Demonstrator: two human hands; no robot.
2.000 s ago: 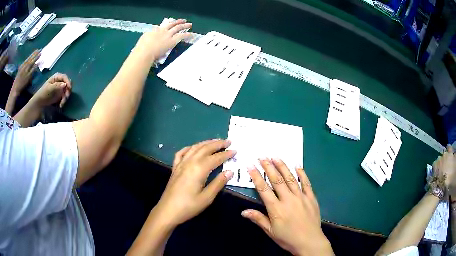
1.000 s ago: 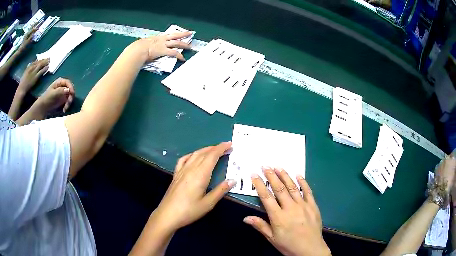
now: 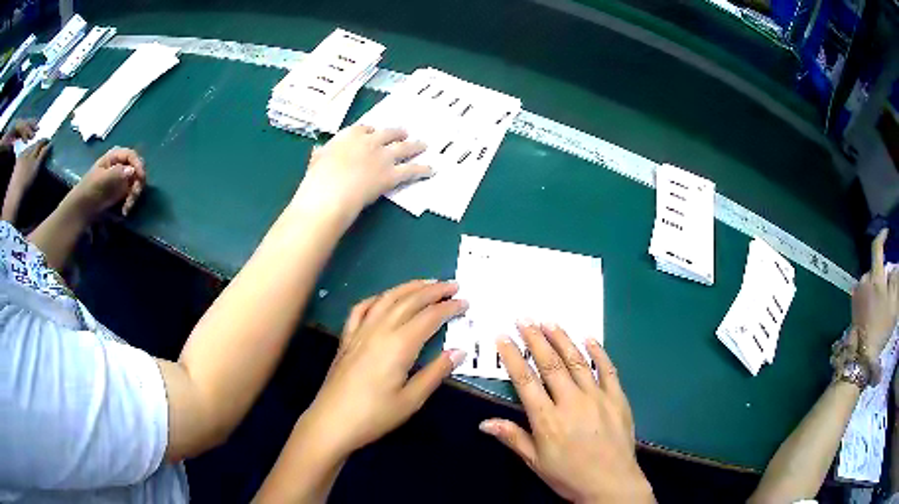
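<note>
A white squarish part-folded sheet (image 3: pixel 532 285) lies flat at the bench's front edge, with short black marks along its near side. My left hand (image 3: pixel 394 359) rests at the sheet's left edge, thumb and fingertips touching it, fingers slightly apart. My right hand (image 3: pixel 572 413) lies over the near right part, fingers spread and fingertips on the paper, hiding some of the marks. Neither hand grips the sheet. Two narrow stacks of folded leaflets stand to the right, one upright to the strip (image 3: pixel 683 224) and one fanned (image 3: pixel 759 305).
The wide sheet pile (image 3: pixel 449 148) lies ahead, with a neighbour's hand (image 3: pixel 370 167) on its left part. The neighbour's folded stack (image 3: pixel 330 84) is behind that. A long white pile (image 3: pixel 126 91) lies far left. Another worker's hand (image 3: pixel 867 315) is at the right edge, above printed leaflets (image 3: pixel 865 433).
The left neighbour's hand has moved from the folded stack onto the wide sheet pile. The right worker's hand has risen a little. My hands and the sheet are nearly unchanged.
</note>
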